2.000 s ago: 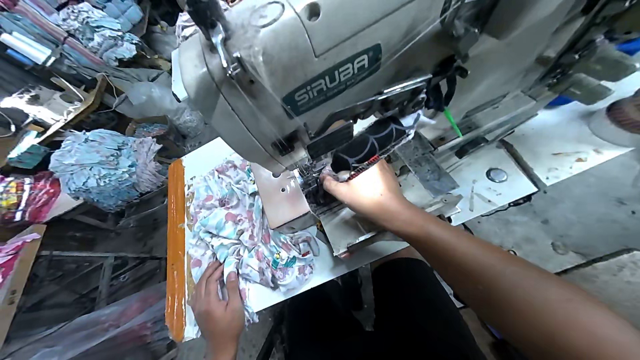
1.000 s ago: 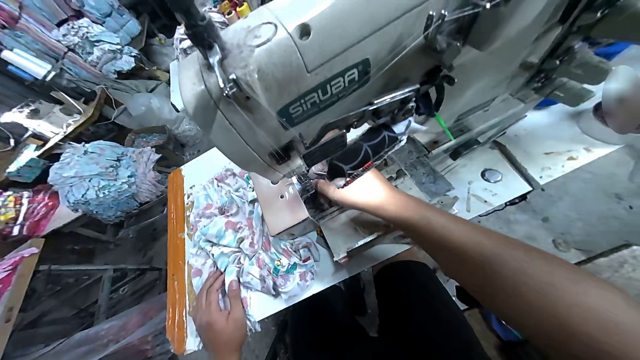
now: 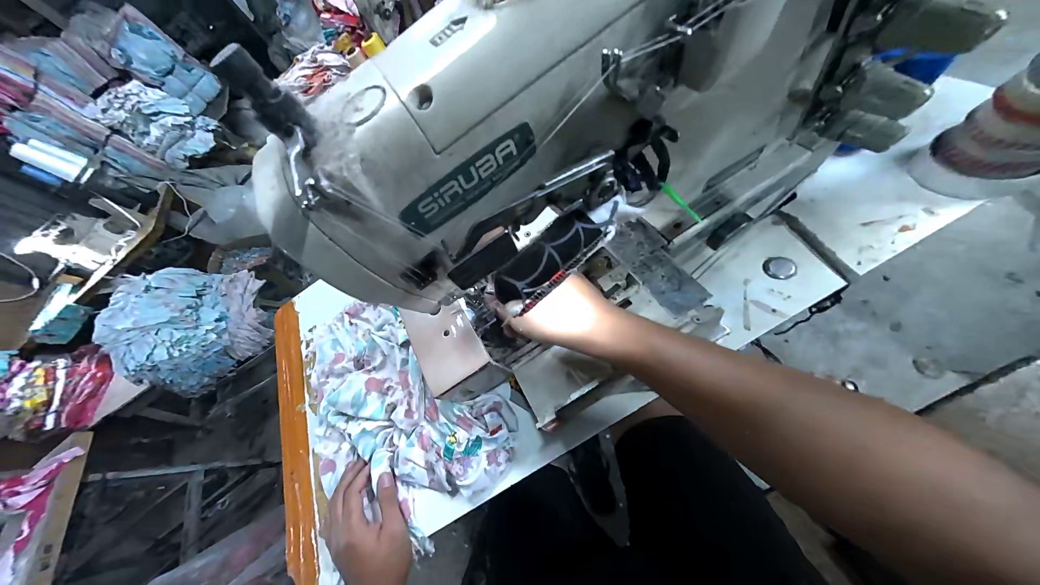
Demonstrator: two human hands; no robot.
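Note:
A Siruba industrial sewing machine [image 3: 487,106] spans the upper middle. At its needle area, under the head, is my right hand [image 3: 561,313], its fingertips bent in among the metal parts; whether they grip anything cannot be seen. Right behind the fingers lies a black piece with a white web-like pattern [image 3: 548,252]. Crumpled white fabric with a pink and blue print [image 3: 390,390] lies on the table left of the needle plate. My left hand [image 3: 370,520] rests on its near edge, fingers slightly spread; any pinch on the cloth is hidden.
The white table [image 3: 455,508] has an orange left edge [image 3: 294,439]. Beyond it, on the left, stand a tied bundle of light blue cloth pieces [image 3: 171,325] and stacked fabric [image 3: 154,65]. A thread cone [image 3: 987,138] stands at the right. My legs are beneath the table.
The view has shifted slightly. Both hands stay in nearly the same places, the right at the needle area and the left on the printed fabric.

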